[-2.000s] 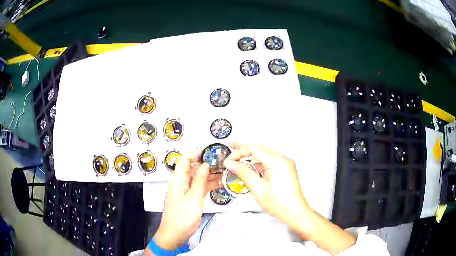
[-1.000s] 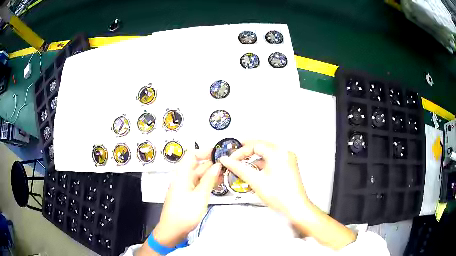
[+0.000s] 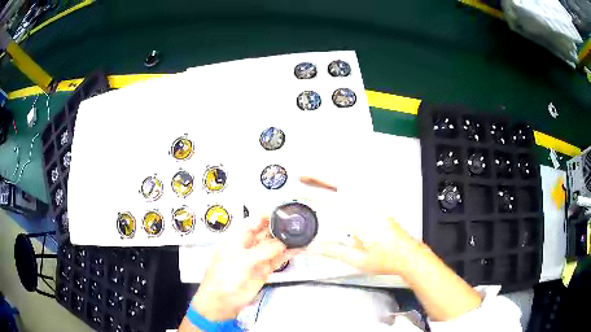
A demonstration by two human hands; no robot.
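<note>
A joined round unit [image 3: 295,224], dark side up, is held at its left edge by my left hand [image 3: 243,259], which wears a blue wrist band. My right hand [image 3: 372,249] is just right of the unit, apart from it, blurred and washed out by glare; I see nothing in it. Round housings [image 3: 183,183] with yellow and black insides lie in a group at the left of the white sheet [image 3: 129,123]. Round board modules [image 3: 273,176] lie above the unit and at the sheet's upper right. Another module is partly hidden beneath my left hand.
A black right tray [image 3: 483,230] has units in its upper pockets. Black trays with discs [image 3: 107,279] stand at the lower left and left edge. A yellow label [image 3: 558,193] and a light-coloured box [image 3: 579,181] are at the far right. A yellow-edged green conveyor [image 3: 259,32] runs behind.
The separate board module and housing in my hands are now one unit, turned dark side up. My right hand has moved right, away from it. The camera view has shifted slightly.
</note>
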